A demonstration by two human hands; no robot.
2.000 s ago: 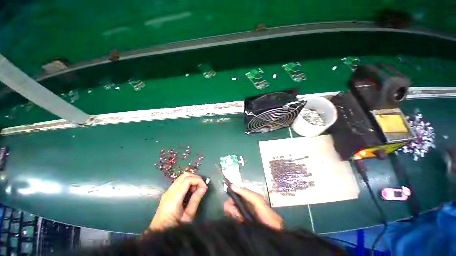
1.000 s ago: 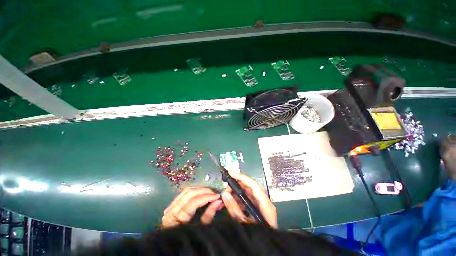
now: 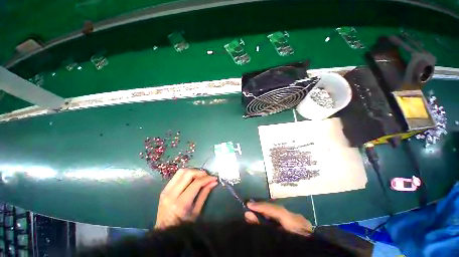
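A small green and silver-white circuit board lies on the bench in front of me. My right hand holds the black soldering iron, its thin tip pointing up and left at the board's lower left edge. My left hand is left of the board, thumb and fingers pinched together near the iron tip. A very thin line shows above its fingertips; what they hold is too small to tell. A loose pile of small red components lies beyond my left hand.
Pale card with dark marks right of the board. Behind it: black fan, white tub, soldering station with yellow sponge. Pink-white device and a blue sleeve at right. Boards lie along the green belt.
The view has shifted. My hands have moved apart from where they met below the board. The iron has swung lower and right, and its tip is now at the board's lower left.
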